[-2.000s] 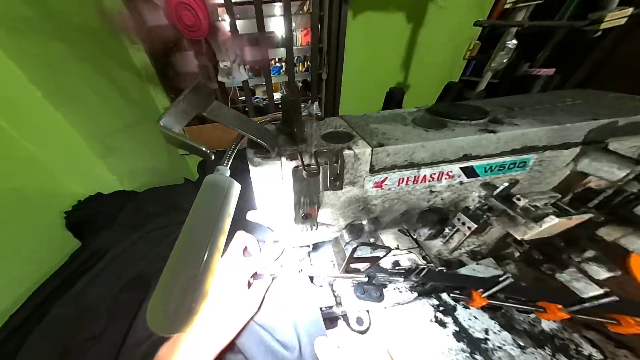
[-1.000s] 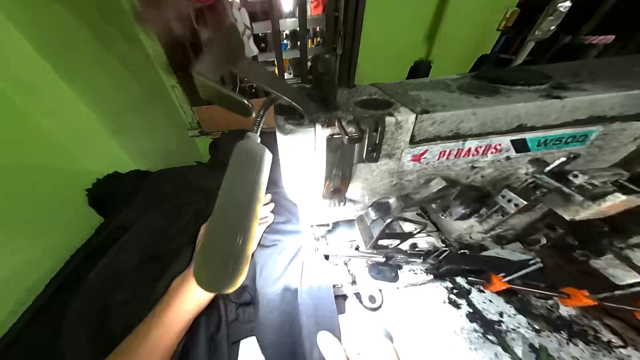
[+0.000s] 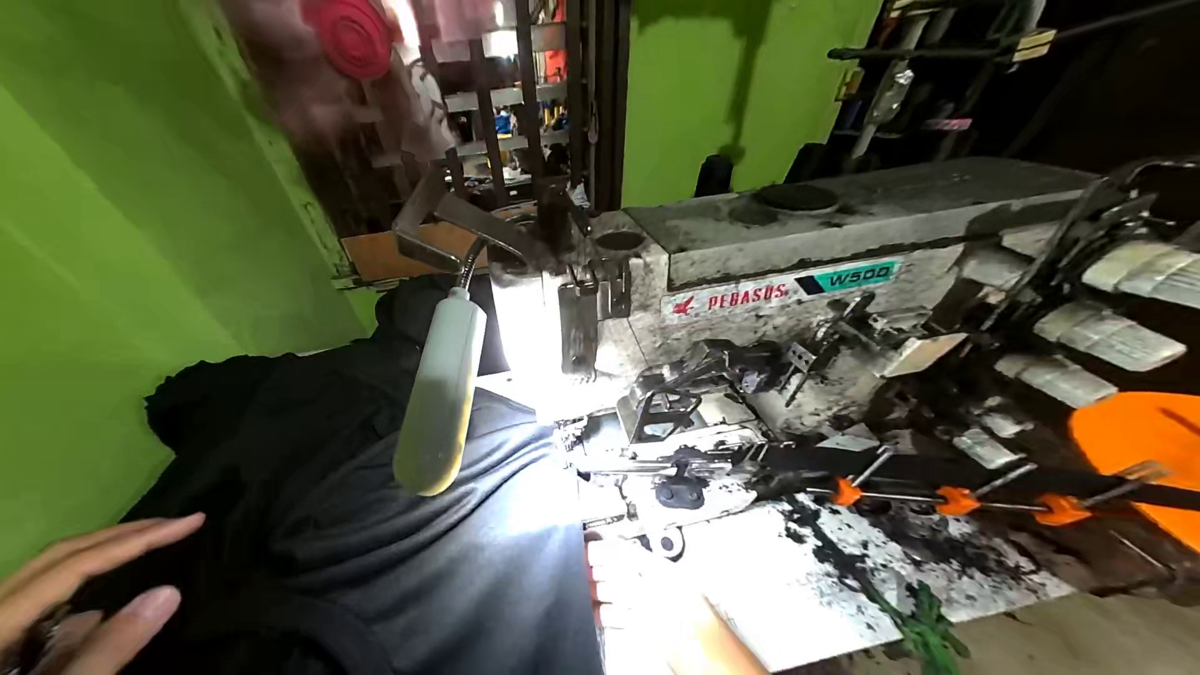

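Dark grey fabric is spread to the left of a Pegasus industrial sewing machine, its upper edge beside the needle area. My left hand is at the lower left over black cloth, fingers apart, holding nothing. Near the fabric's right edge, on the white machine bed, lies my right hand, washed out by glare; its fingertips touch or reach the fabric edge, and whether they grip it cannot be told. A lamp with a long white head hangs over the fabric.
Black cloth is heaped against the green wall. Orange-clamped rods and an orange disc stand at the right. Green threads hang at the bed's front edge. A metal grille is behind.
My left hand has moved from the fabric by the lamp to the far lower left. The fabric now spreads wide beside the machine. My right hand has come further into view.
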